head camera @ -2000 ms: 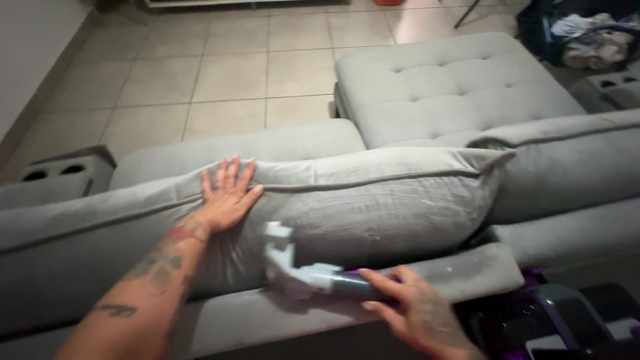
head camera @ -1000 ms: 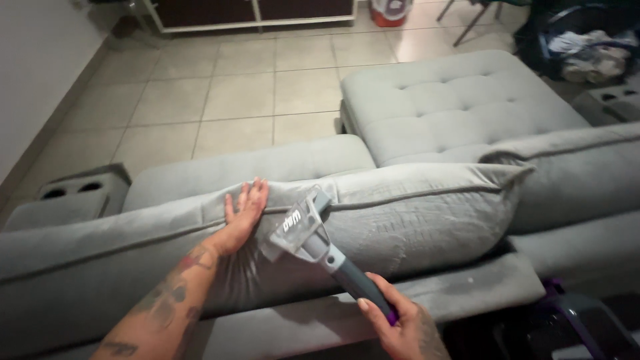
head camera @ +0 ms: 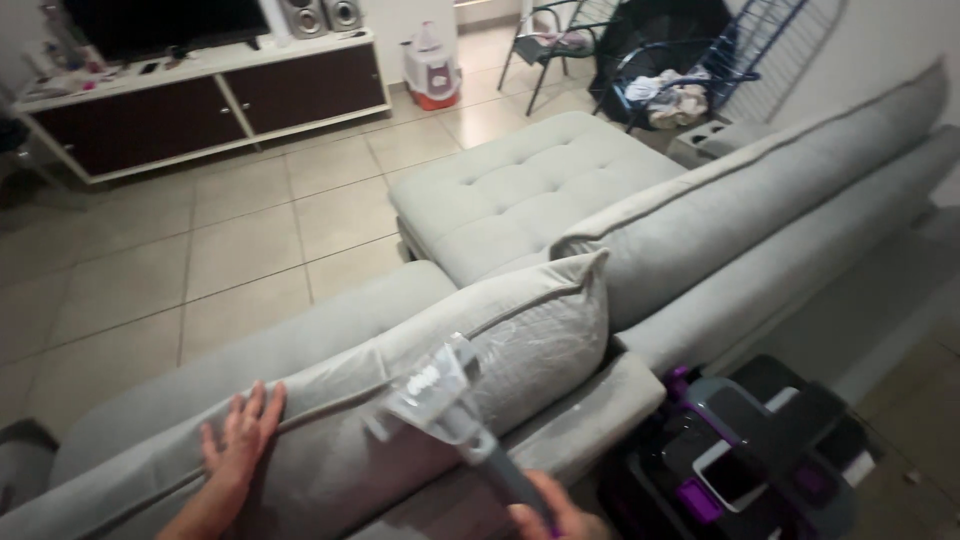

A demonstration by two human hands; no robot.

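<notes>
My right hand is closed around the dark handle of an upholstery cleaner's nozzle. The nozzle's clear, wide head lies over the back of a grey sofa back cushion, near its piped seam; whether it touches the fabric cannot be told. Damp-looking streaks mark the cushion to the right of the head. Flat on the top of the same cushion, to the left of the nozzle, rests my left hand, fingers apart and holding nothing.
A black, grey and purple cleaning machine stands behind the sofa, with a phone on it. Beyond the sofa's tufted chaise are a low cabinet, a pet carrier, a chair and a pile of laundry.
The view has swung up and to the right. The nozzle, low behind the cushion two seconds ago, is now up near its seam. My left hand stays on the cushion.
</notes>
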